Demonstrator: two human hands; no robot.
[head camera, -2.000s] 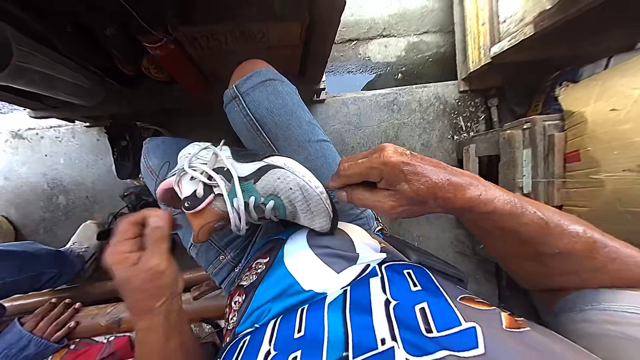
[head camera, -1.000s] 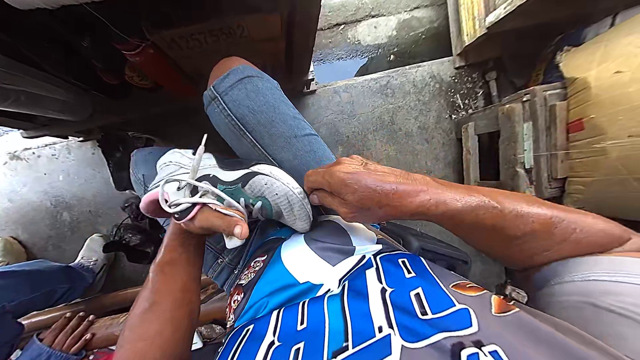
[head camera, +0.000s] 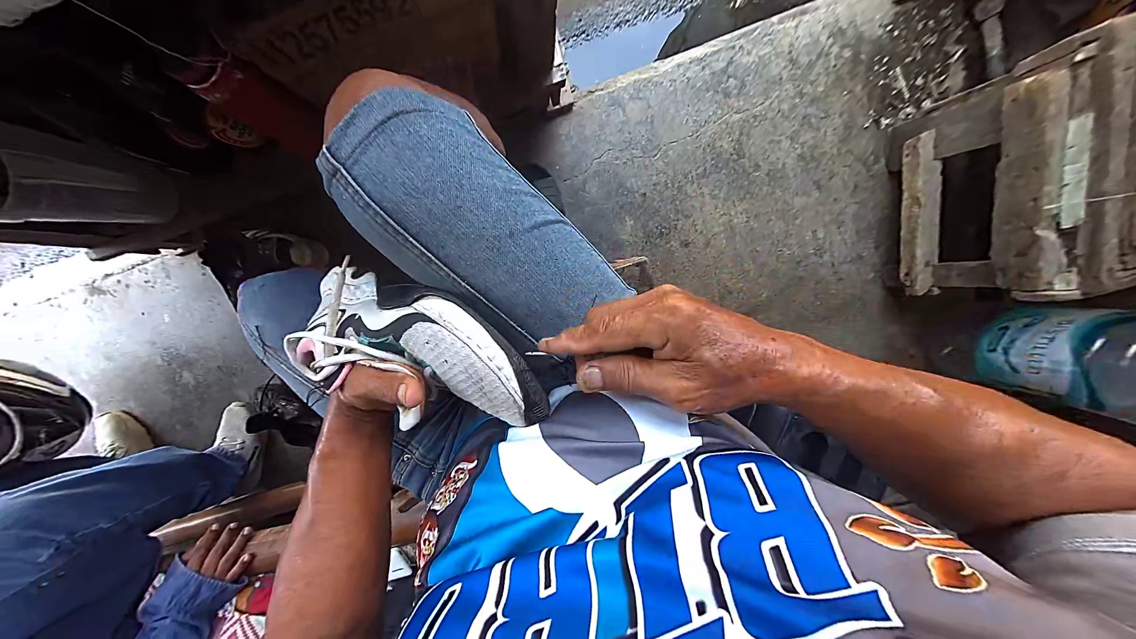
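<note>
A white, grey and black athletic shoe (head camera: 461, 359) with teal patches and loose white laces (head camera: 333, 351) lies tilted across my lap, its toe toward the right. My left hand (head camera: 377, 390) grips it at the laced opening, the thumb on top and most other fingers hidden. Just right of the toe is my right hand (head camera: 666, 351), index finger and thumb extended over something small and dark; whether they pinch it is unclear. Beneath are denim-covered legs (head camera: 479, 204) and a blue, white and grey printed shirt (head camera: 621, 524).
Wooden crate-like pieces (head camera: 963, 124) stand at right, above a large clear plastic bottle (head camera: 1038, 355). A concrete ledge (head camera: 728, 151) runs behind my knee. Another person's jeans (head camera: 106, 515) and hand (head camera: 217, 550) are at lower left, by wooden bars (head camera: 240, 515).
Two seconds ago my left hand was raised apart from the shoe; it now grips the laced opening. My right hand's fingers, curled in the earlier frames, are now more extended by the toe.
</note>
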